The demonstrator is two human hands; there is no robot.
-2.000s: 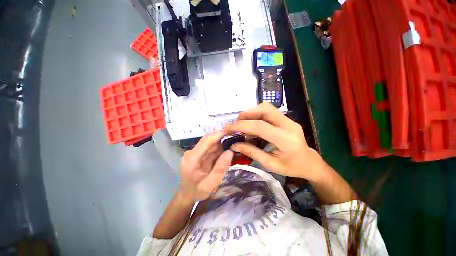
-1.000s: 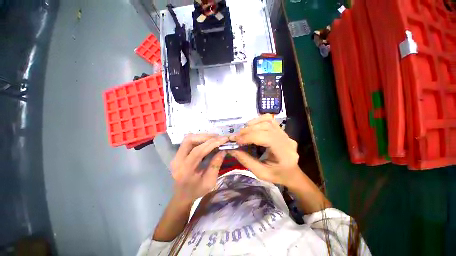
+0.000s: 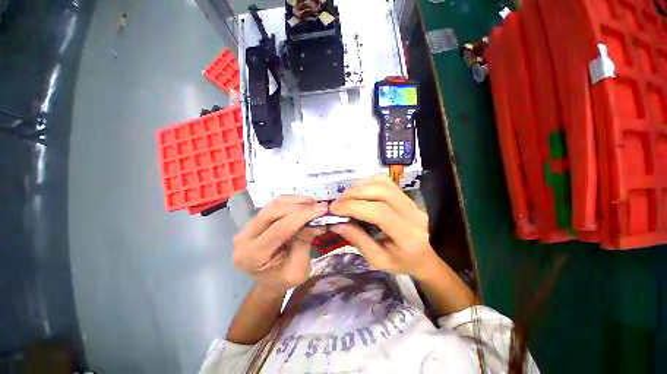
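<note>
A small housing (image 3: 329, 219) with a shiny pale edge is held edge-up between my fingertips, in front of my chest. My left hand (image 3: 276, 241) grips its left end and my right hand (image 3: 384, 228) grips its right end, thumbs below and fingers above. Most of the housing is hidden by the fingers. Both hands are just off the near edge of the white machine top (image 3: 325, 135).
The black fixture (image 3: 316, 62) stands at the back of the machine, a long black guide (image 3: 263, 98) to its left. A lit handheld terminal (image 3: 396, 124) lies on the right. Red trays (image 3: 203, 159) sit low at left; a red tray stack (image 3: 563, 131) stands on the green bench (image 3: 505, 281).
The dark housing, low between the hands two seconds ago, now shows its pale edge. Both hands have shifted slightly left and still hold it. The view has moved a little.
</note>
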